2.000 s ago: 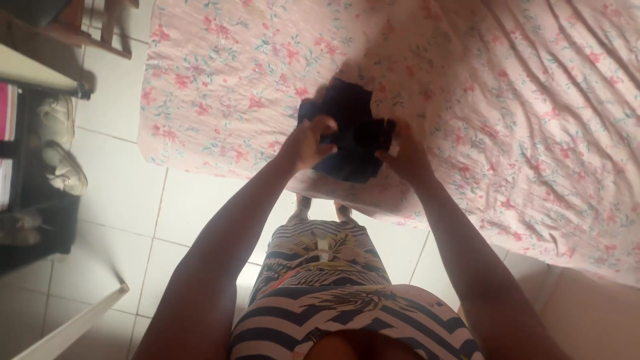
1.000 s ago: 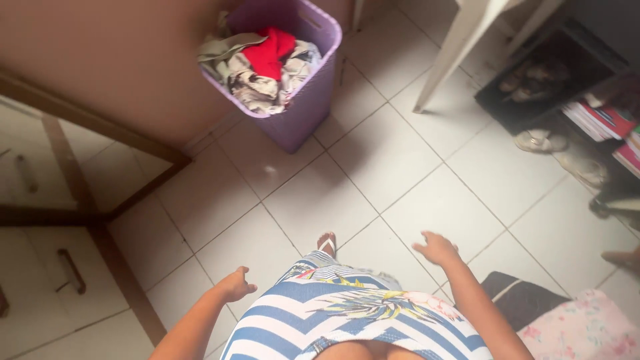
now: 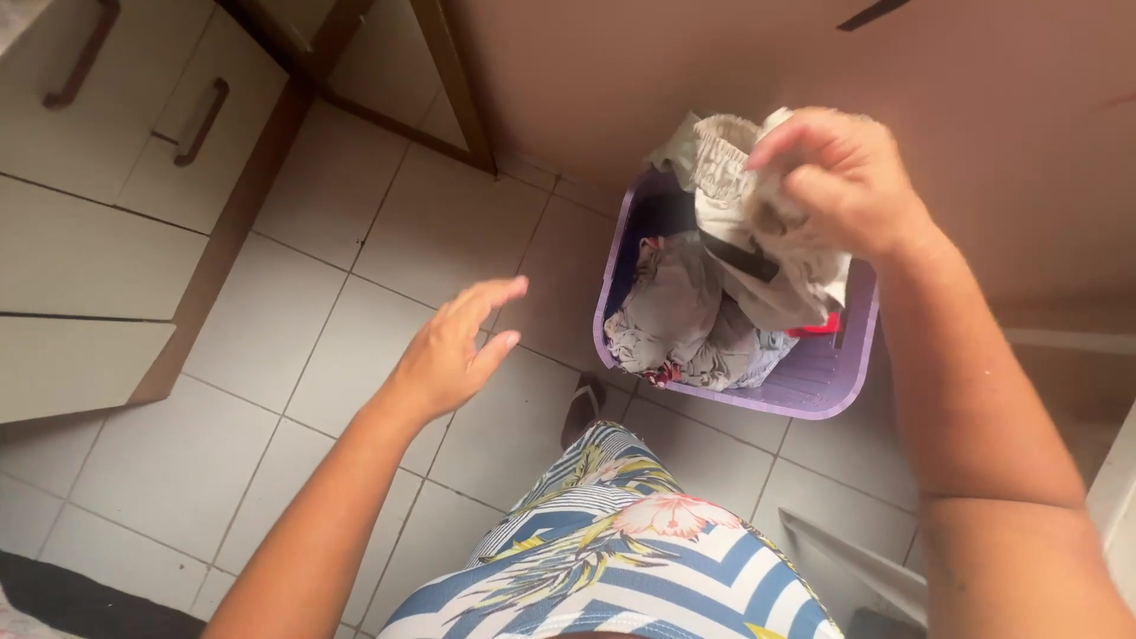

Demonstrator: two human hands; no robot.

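A purple plastic laundry basket [image 3: 830, 404] stands on the tiled floor by the wall, with crumpled clothes [image 3: 679, 293] in it. My right hand [image 3: 830, 182] pinches a light beige garment with an elastic waistband [image 3: 723, 164], which hangs over the basket. Something red [image 3: 821, 325] shows beneath that garment. Left of the basket, my left hand [image 3: 466, 346] is raised above the floor, fingers apart and holding nothing.
Drawers with brown handles [image 3: 204, 124] stand at the left, near a brown-framed mirror [image 3: 479, 133]. My foot in a flip-flop [image 3: 583, 410] is just below the basket. A pale leg of a piece of furniture [image 3: 852, 568] is at the lower right.
The view has swung from the floral-covered bed to the basket. My right hand, which was empty one second ago, has taken hold of the beige garment.
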